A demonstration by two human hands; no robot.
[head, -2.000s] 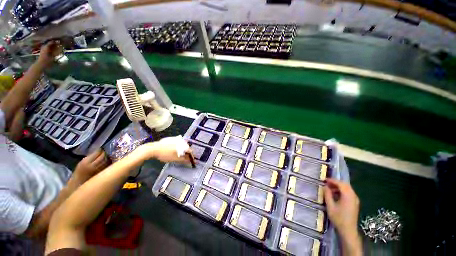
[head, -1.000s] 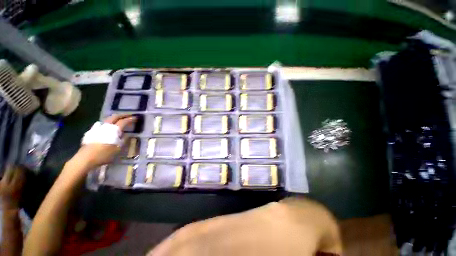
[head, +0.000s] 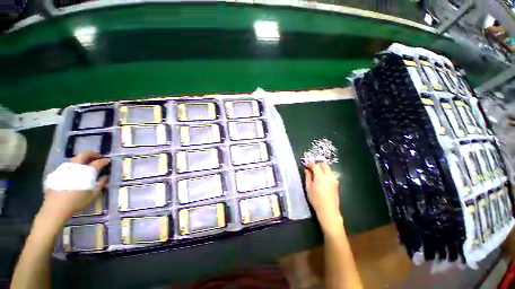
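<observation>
A blister tray (head: 116, 141) holds rows of phone frames, most with gold ends, such as one phone frame (head: 144, 167); the top two in the left column are all black. My left hand (head: 76, 183), with a white covering on it, is over the left column, fingers curled at the third pocket; what they hold is hidden. My right hand (head: 323, 189) reaches to the near edge of the pile of small silvery components (head: 321, 151) right of the tray. Its fingertips touch the pile; whether they pinch a piece cannot be told.
A tall stack of trays with glossy black sides (head: 404, 152) leans at the right, with gold-ended frames on top. The green conveyor belt (head: 186, 62) and its pale rail lie beyond the tray. A blurred pale object (head: 12, 148) is at the left edge.
The view has turned right, bringing the stack fully in. My right hand has moved from the near edge of the bench to the component pile. My left hand stays at the left column.
</observation>
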